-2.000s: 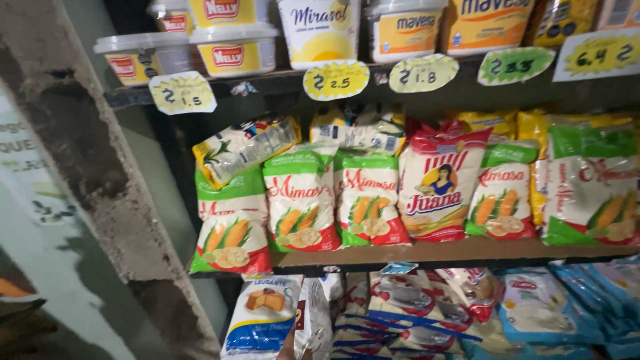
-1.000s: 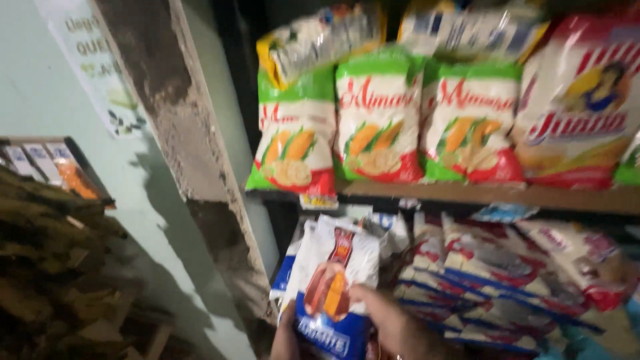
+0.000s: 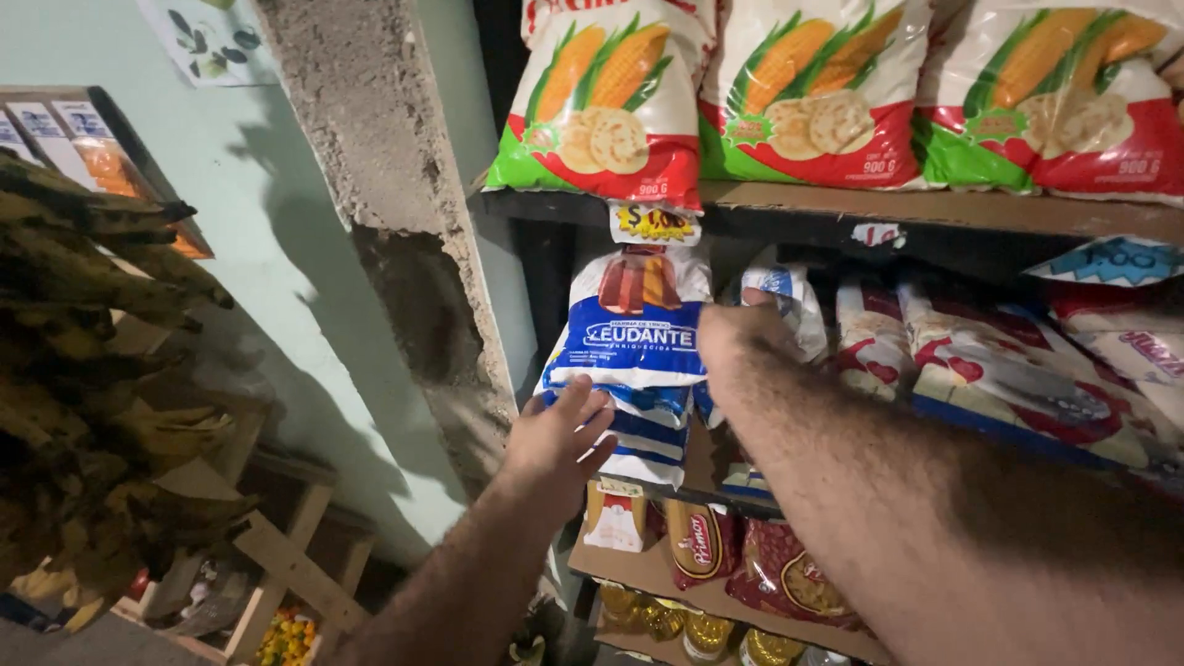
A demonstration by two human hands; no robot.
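A white and blue bag of wheat flour (image 3: pixel 634 338) lies on top of a stack of similar flour bags (image 3: pixel 638 449) at the left end of the middle shelf. My left hand (image 3: pixel 564 430) is at the stack's lower left front, fingers apart, gripping nothing. My right hand (image 3: pixel 749 338) is at the top bag's right edge, beside another white and blue bag (image 3: pixel 786 296) behind it; its fingertips are partly hidden, and whether it grips anything cannot be told.
Corn flour bags (image 3: pixel 601 102) fill the shelf above. Red, white and blue bags (image 3: pixel 999 361) lie to the right. Pasta packages (image 3: pixel 698 546) stand below. A rough concrete column (image 3: pixel 398 139) borders the shelves; plantains (image 3: pixel 83 370) hang at left beside wooden crates (image 3: pixel 296 564).
The view has moved closer to the flour stack. A second ago both hands were at a flour bag low in front of the shelf; now a bag lies on the stack and my left hand's fingers are spread.
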